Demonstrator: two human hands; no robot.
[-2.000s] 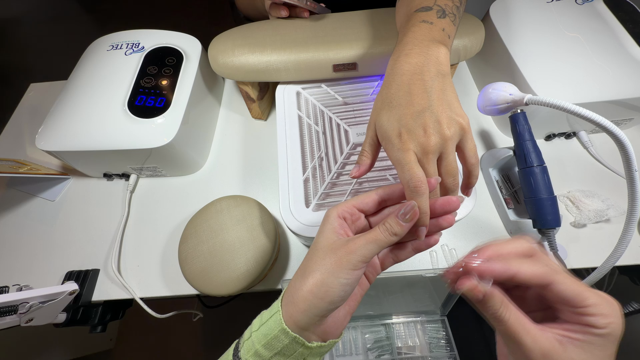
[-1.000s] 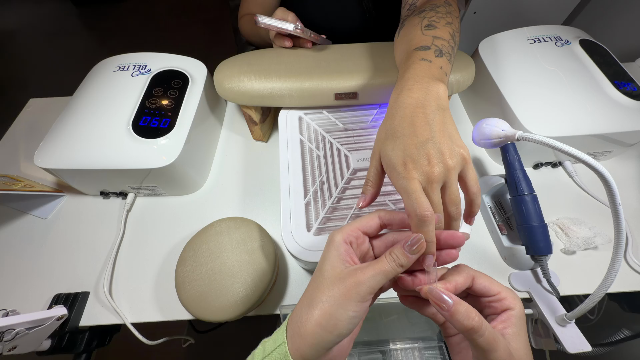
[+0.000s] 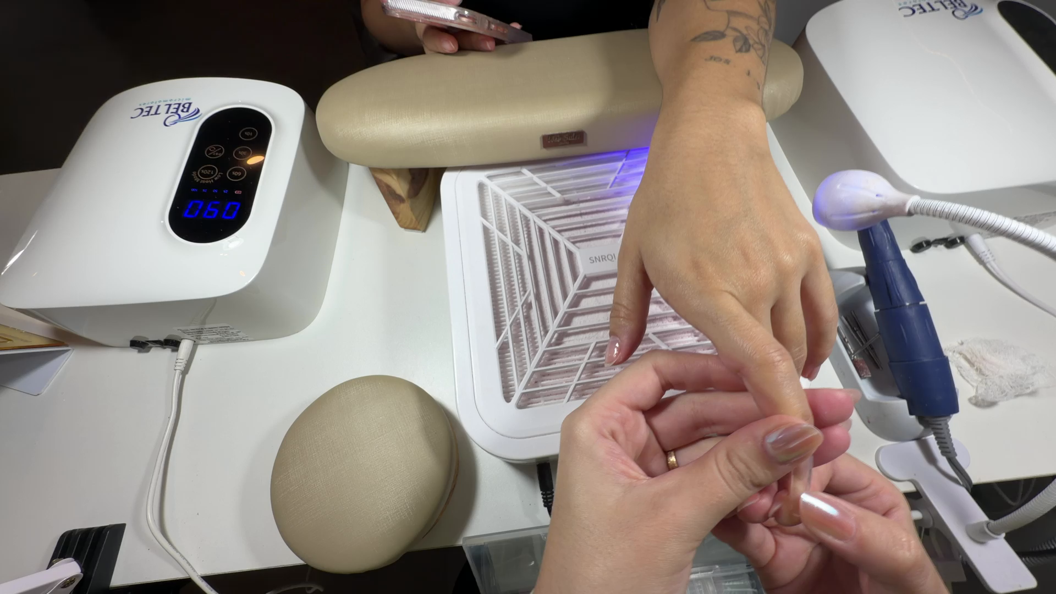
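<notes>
The other person's tattooed hand (image 3: 726,239) reaches down over the white nail dust collector (image 3: 462,330), fingers pointing at me. My left hand (image 3: 685,462) closes its thumb and fingers around the end of one of that person's fingers. Just below, my right hand (image 3: 850,528) pinches a clear, narrow nail tip (image 3: 802,478) between thumb and finger, at that fingertip. My own fingers partly hide where the clear tip meets the nail.
A nail lamp (image 3: 157,190) stands left, another (image 3: 940,99) right. Beige armrest (image 3: 495,99) and round cushion (image 3: 363,470) lie on the table. Right are a blue nail drill handpiece (image 3: 903,330), a flexible-neck lamp (image 3: 858,200) and crumpled wipe (image 3: 998,371). A clear box (image 3: 503,553) sits below.
My right hand, blurred above the clear box two seconds ago, has moved up to the held fingertip. My left hand keeps its hold. The other person's phone has come further into view.
</notes>
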